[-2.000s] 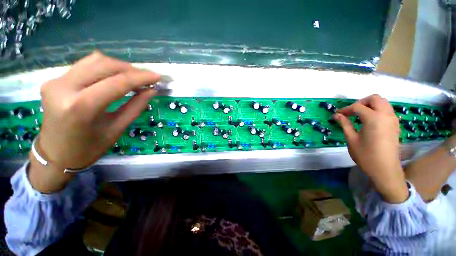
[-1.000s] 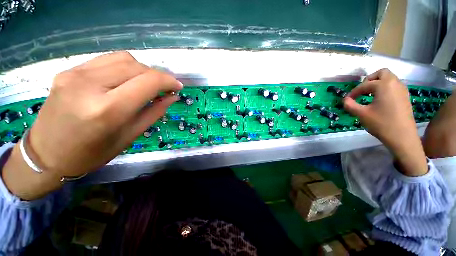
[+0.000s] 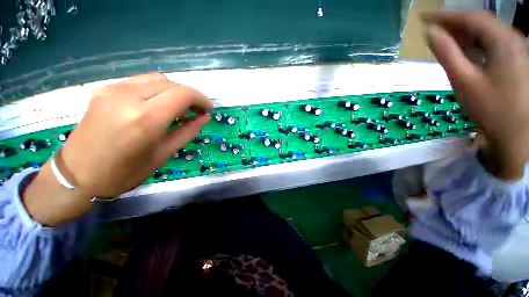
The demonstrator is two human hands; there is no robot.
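Note:
The green circuit board panel (image 3: pixel 253 119) lies in the pale metal rail (image 3: pixel 272 177), carrying rows of upright dark capacitors with silver tops (image 3: pixel 351 105) and small blue parts. My left hand (image 3: pixel 142 130) is over the left part of the board, thumb and finger pinched close beside a capacitor pair. Whether a part is between the fingertips cannot be made out. My right hand (image 3: pixel 487 69) is raised at the upper right, blurred, its thumb and fingertips near each other above the cardboard; whether it holds anything cannot be told.
The dark green tray (image 3: pixel 203 26) lies beyond the rail, with loose silver parts (image 3: pixel 36 17) heaped at upper left and a single one (image 3: pixel 320 11) near the top middle. Brown cardboard (image 3: pixel 419 40) stands at the tray's right end. A cardboard box (image 3: pixel 371 232) is below the rail.
My right hand has left the board, moving up and to the right, uncovering the capacitors there. My left hand stays pinched low over the board's left part. The view has shifted slightly.

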